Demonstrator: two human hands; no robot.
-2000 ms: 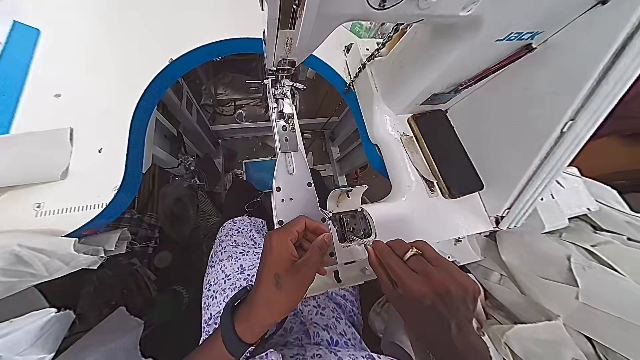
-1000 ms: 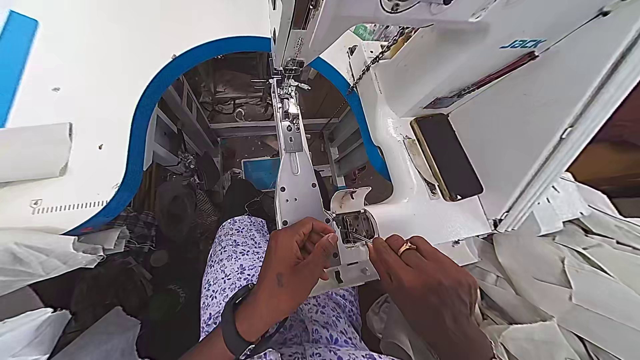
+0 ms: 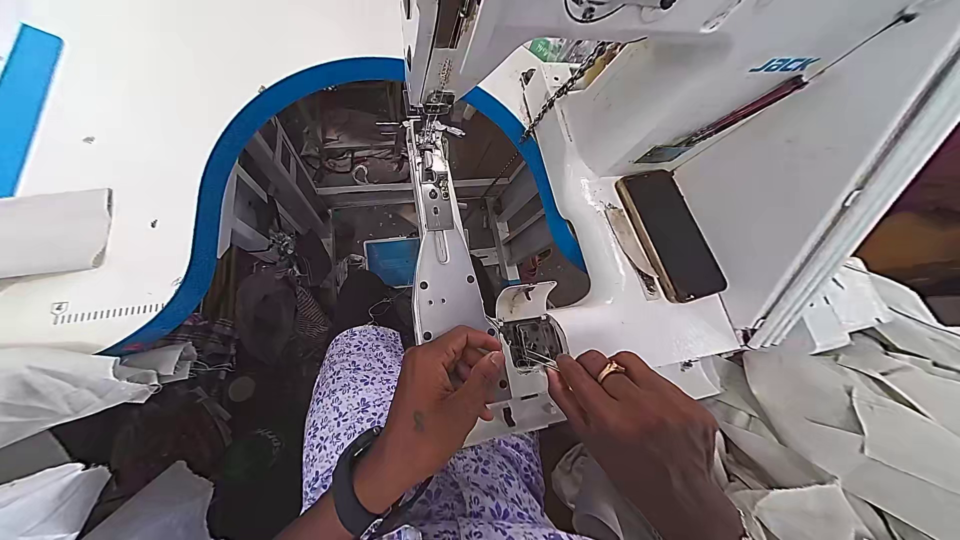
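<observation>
A white Jack sewing machine with a narrow arm bed (image 3: 450,289) stands before me, its needle area (image 3: 435,127) at the far end. Near my body, a small metal cover (image 3: 527,300) is raised over an opening with looper parts (image 3: 534,337). My right hand (image 3: 637,427), with a gold ring, pinches slim metal tweezers (image 3: 541,360) whose tips reach into this opening. On the opening's left side is my left hand (image 3: 442,397), thumb and fingers brought close together; whether a thread lies between them cannot be told.
A dark phone (image 3: 671,236) lies on the machine base to the right. Pale fabric pieces (image 3: 817,420) are heaped at the right, with more white fabric (image 3: 60,390) at the left. A blue-edged cutout (image 3: 206,210) in the table surrounds the arm bed. A chain (image 3: 566,90) hangs behind.
The tweezers in my right hand now show plainly over the opening. Both hands have stayed on either side of it, and the cover has remained raised.
</observation>
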